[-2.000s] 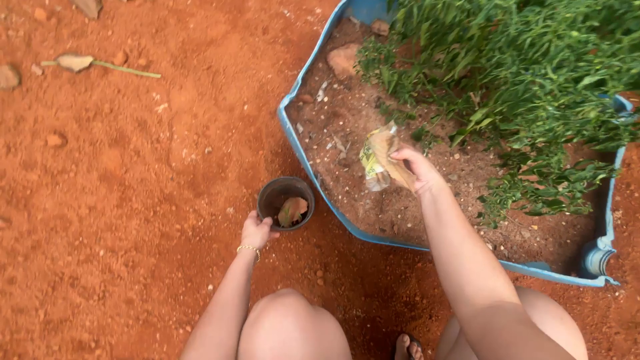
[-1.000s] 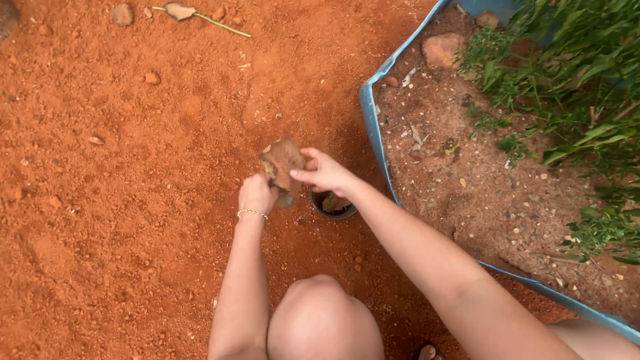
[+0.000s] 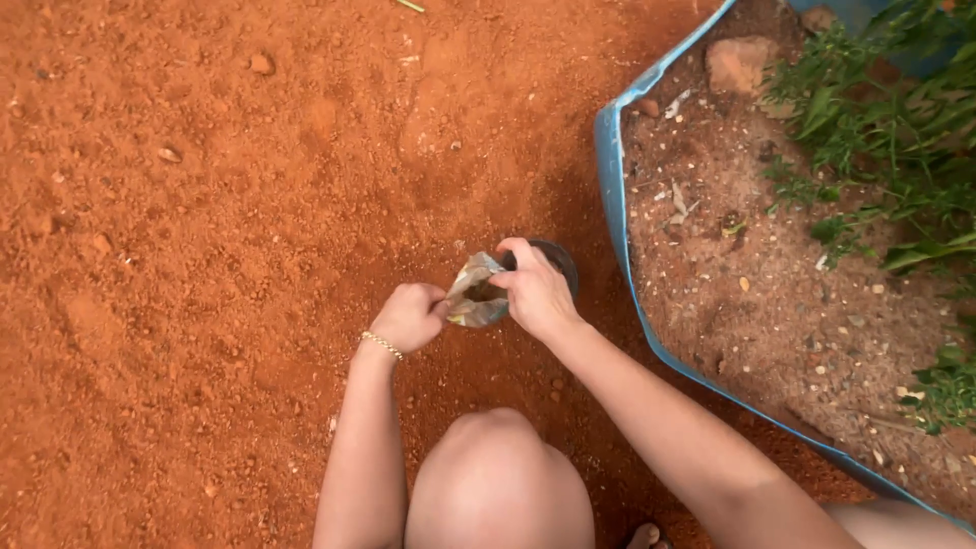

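A crumpled plastic packet [image 3: 479, 306], its mouth spread and dark inside, is between my hands. My left hand [image 3: 412, 316], with a beaded bracelet at the wrist, pinches the packet's left edge. The thumb and fingers of my right hand [image 3: 536, 290] are at its right edge, gripping it. Just behind my right hand stands a round dark pot [image 3: 564, 263] on the soil, its inside mostly hidden by the hand.
Reddish bare soil [image 3: 229, 305] with small stones lies left and ahead. On the right a blue-rimmed planter [image 3: 610, 168] holds soil, a larger stone [image 3: 740, 65] and leafy green plants [image 3: 900, 137]. My knee [image 3: 499, 480] is just below my hands.
Two seconds ago my right hand held the packet over the planter and my left hand held the pot. Now both hands are on the packet, its mouth spread; my left hand has let go of the pot.
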